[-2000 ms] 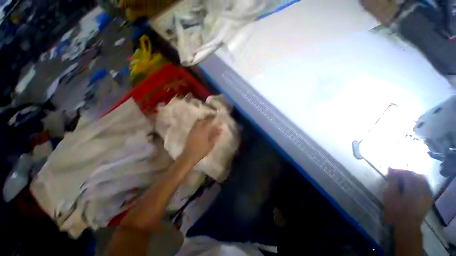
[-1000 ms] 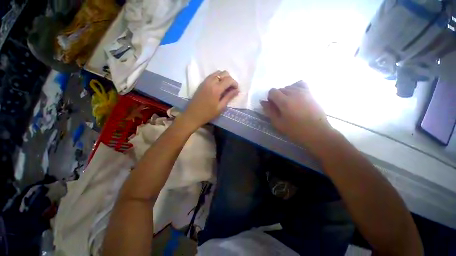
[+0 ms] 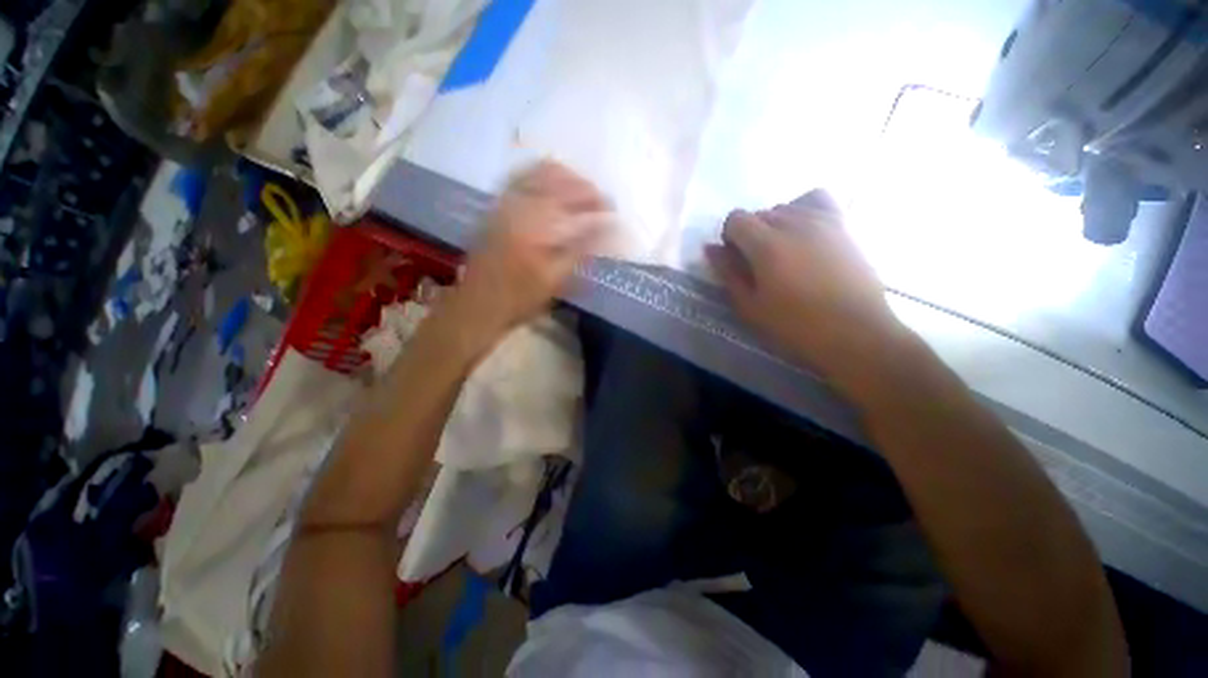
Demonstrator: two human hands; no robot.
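Note:
A pale cream fabric piece point(image 3: 633, 126) lies flat on the white machine table, its near end by the grey ruler edge. My left hand point(image 3: 541, 236) is motion-blurred at the fabric's near left side; whether it pinches cloth cannot be told. My right hand point(image 3: 792, 272) rests on the table just right of the fabric, fingers curled; its fingertips are partly hidden and any hold cannot be told. The sewing machine head point(image 3: 1106, 99) stands at the upper right, with strong glare below it.
A red basket point(image 3: 347, 294) with cream cloth point(image 3: 510, 397) stands at lower left, by my thigh. A white cloth heap point(image 3: 378, 99) lies at the table's far left beside blue tape point(image 3: 488, 47). A phone-like flat rectangle point(image 3: 1183, 298) is at the right edge. Scraps cover the floor.
Since two seconds ago, my left hand has moved from the basket's cloth onto the table. In the last second it has shifted slightly left, off the fabric's middle; my right hand has barely moved.

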